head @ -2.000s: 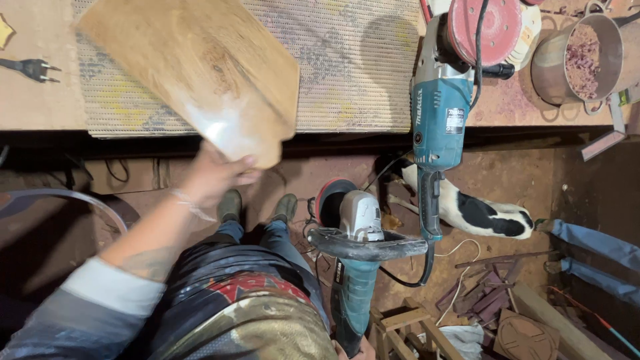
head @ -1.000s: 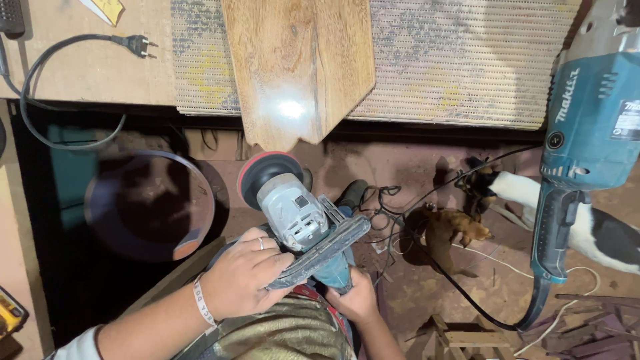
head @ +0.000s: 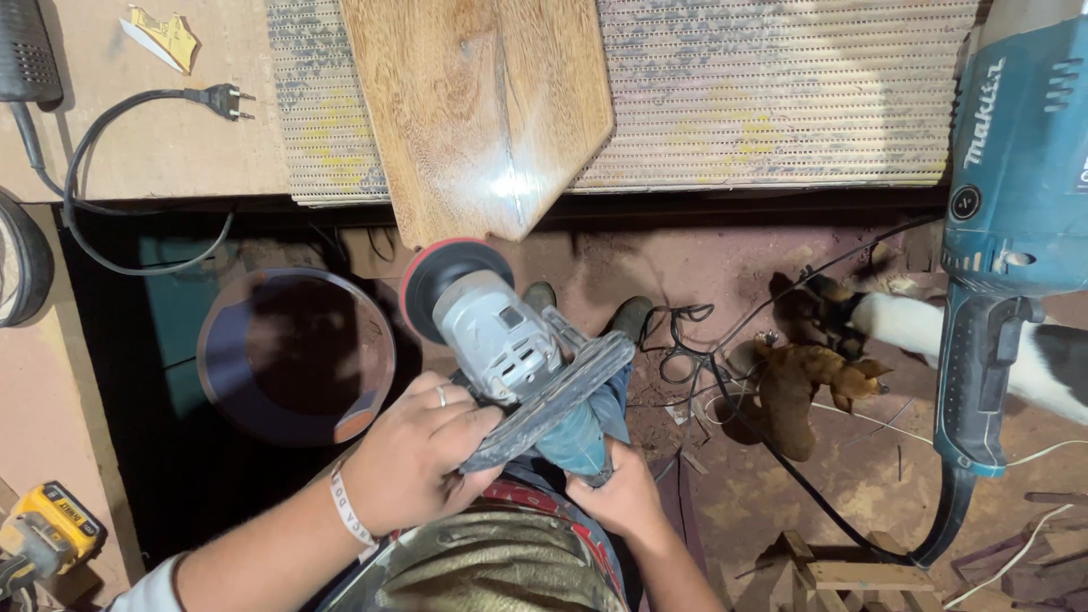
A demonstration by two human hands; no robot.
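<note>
A grey and teal power polisher point(head: 501, 331) with a round, red-edged backing pad point(head: 429, 285) is held in front of my body, just off the bench edge. My left hand point(head: 429, 455) grips its dark front handle, and my right hand point(head: 619, 489) is closed around the rear of its teal body. Beyond the pad, a wooden board point(head: 476, 102) with a glossy, light-reflecting patch lies on a ribbed mat point(head: 765, 102); its angled end juts over the bench edge. The pad's edge appears close to the board's end; whether they touch I cannot tell.
A teal Makita power tool point(head: 1011, 187) stands out at the right, its cord hanging. A loose plug point(head: 223, 100) lies on the bench at left, above a round bin point(head: 297, 357). A brown dog point(head: 790, 399), a black-and-white dog point(head: 901, 323) and cables point(head: 680, 340) are on the floor.
Two seconds ago my left hand was at the end of the board; now it is on the polisher's handle. The board sits flat on the mat. The view has shifted left.
</note>
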